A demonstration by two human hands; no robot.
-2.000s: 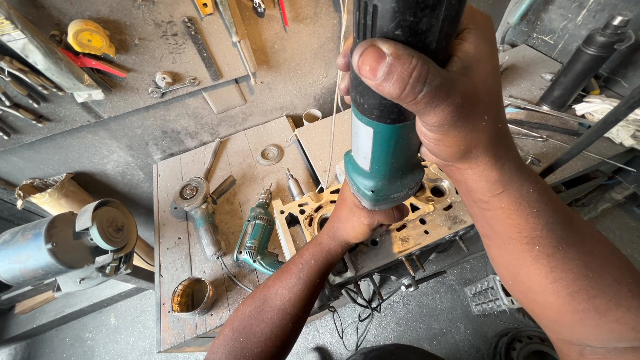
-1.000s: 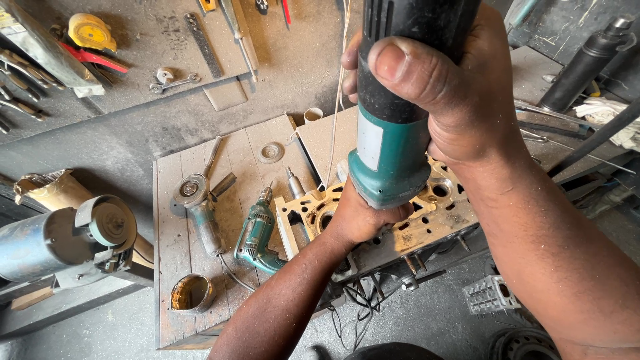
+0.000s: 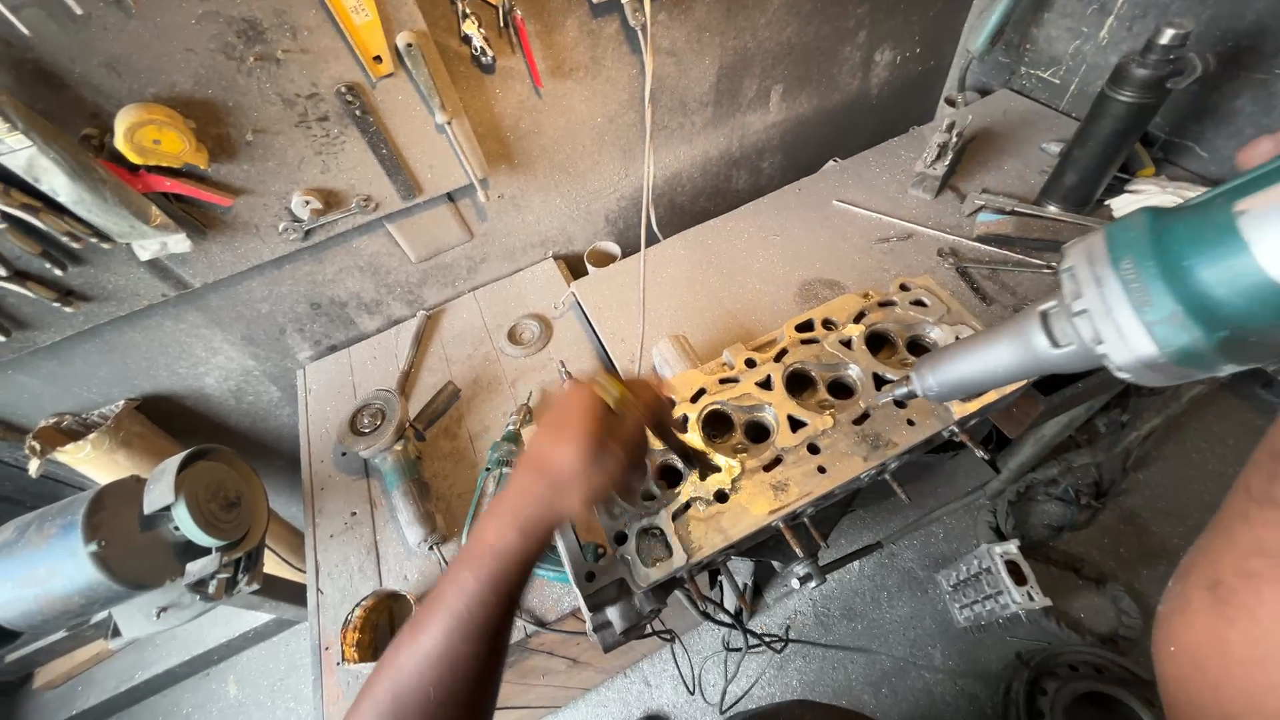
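A cylinder head [image 3: 770,420] lies tilted across the bench, its flat face with ports and valve openings upward. Over its left end, my left hand [image 3: 585,440] is blurred and closed around what looks like a brush [image 3: 690,452], with a yellowish handle and dark bristles touching the face. From the right edge, a green and grey die grinder [image 3: 1150,300] points left, its narrow nose close over the head's right part. Only a fingertip of my right hand [image 3: 1258,152] shows above the grinder's body; the rest is out of frame.
An angle grinder [image 3: 395,460], a green drill [image 3: 495,455] and a round tin [image 3: 375,625] stand left on the bench. A bench grinder [image 3: 215,500] is at far left. Cables [image 3: 735,640] hang below the head; a black cylinder [image 3: 1115,130] stands back right.
The power tool has swung from upright in the middle to the right, showing its nose. My left hand has left its lower end and moved left, and now holds the brush.
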